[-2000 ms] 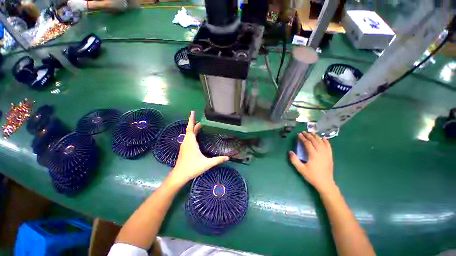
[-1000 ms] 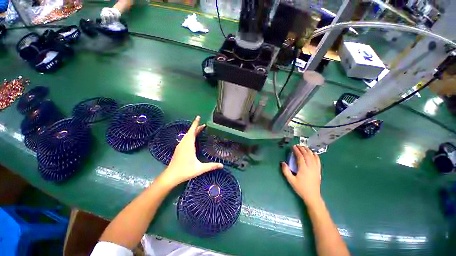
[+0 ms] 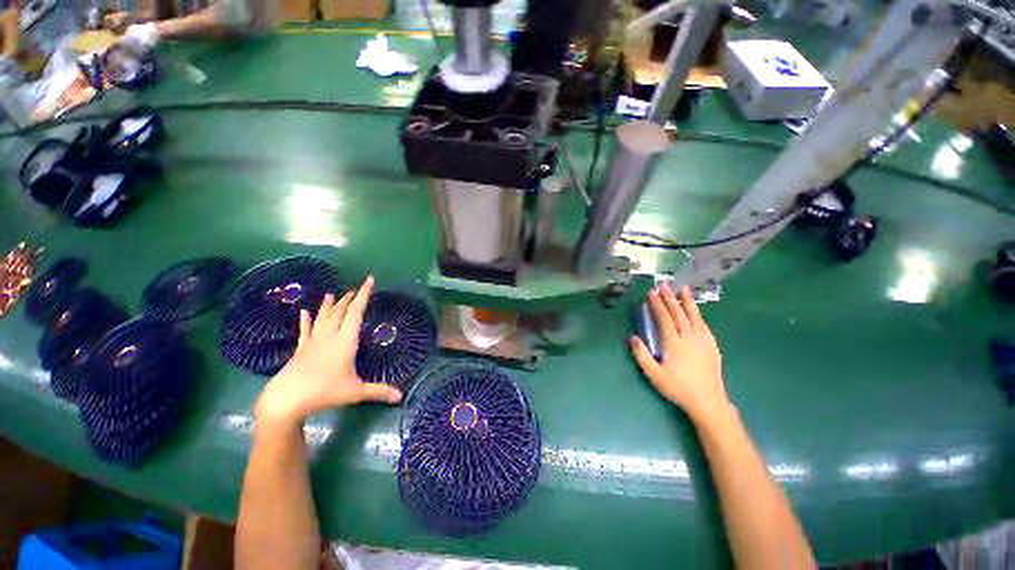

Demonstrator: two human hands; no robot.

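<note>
My left hand (image 3: 323, 362) is open, fingers spread, at the left edge of a dark round spoked grille (image 3: 385, 334); it is not closed on it. My right hand (image 3: 685, 351) holds a small grey-blue switch (image 3: 648, 332), thumb and fingers around its sides. The pneumatic press (image 3: 479, 217) stands between my hands. Its orange and white nest (image 3: 488, 325) shows with no grille on it. A stack of grilles (image 3: 467, 445) lies in front of the press, the top one slightly offset. More overlapping grilles (image 3: 284, 306) lie behind my left hand.
More grille stacks (image 3: 131, 379) and coppery pieces (image 3: 16, 276) lie at left. Black fan housings (image 3: 100, 189) are at far left, others at right. A slanted post (image 3: 824, 145) and cable stand right of the press. A white carton (image 3: 776, 78) is behind. Another person's gloved hand (image 3: 139, 36) shows at top left.
The grille that was under the press is gone from the nest, and the front stack's top looks shifted. My left hand has moved left, away from the press. My right hand stays on the switch.
</note>
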